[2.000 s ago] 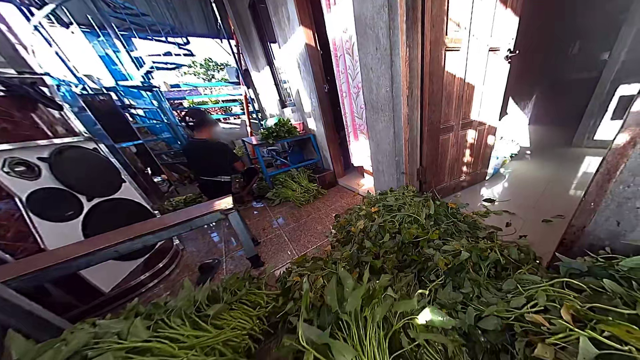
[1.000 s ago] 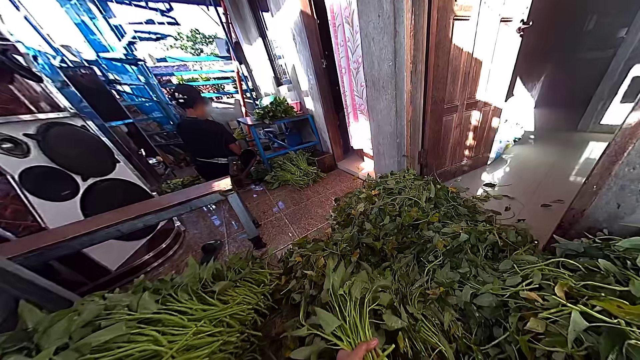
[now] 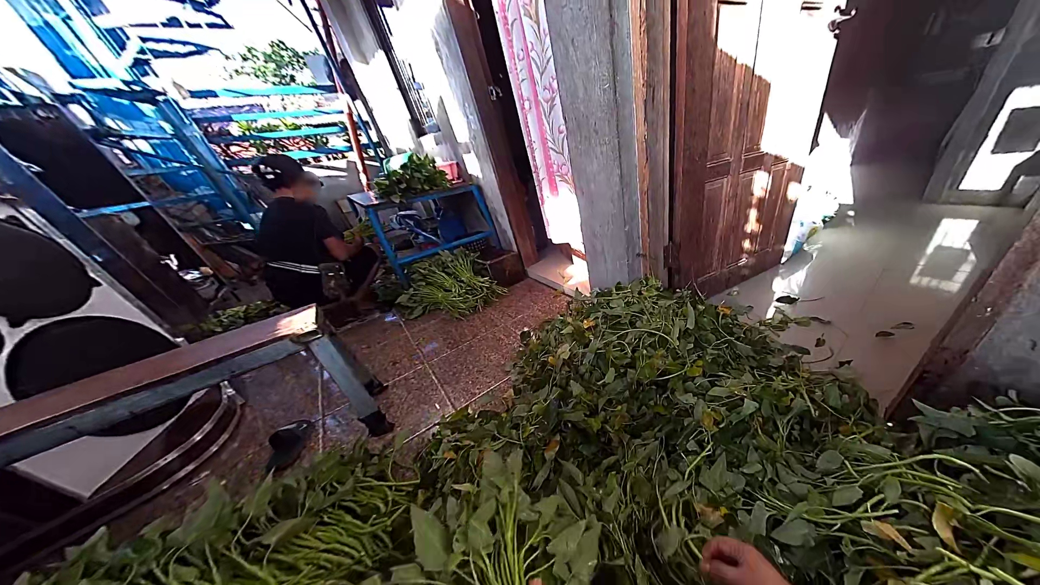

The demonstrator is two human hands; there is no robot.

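A bunch of leafy greens with long pale stems (image 3: 508, 528) stands upright at the bottom middle. Only a fingertip of my left hand (image 3: 535, 581) shows at its base, at the frame's lower edge; the rest is hidden. To the right, my right hand (image 3: 739, 562) is low over the pile, its fingers curled beside thin stems; whether it grips one is unclear. The large pile of loose leafy greens (image 3: 650, 390) spreads from the lower edge up to the doorway. More greens, with their stems lying side by side (image 3: 325, 520), are at the lower left.
A person in dark clothes (image 3: 296, 236) sits low at the back left, beside a blue metal table (image 3: 422, 195) with greens on and below it. A wooden bench (image 3: 162, 366) and a large loudspeaker (image 3: 81, 349) stand at left. A wooden door (image 3: 731, 162) opens onto a tiled floor.
My right hand has come into view at the lower right. The upright bunch has shifted slightly left from where it was a second ago. The view has turned somewhat.
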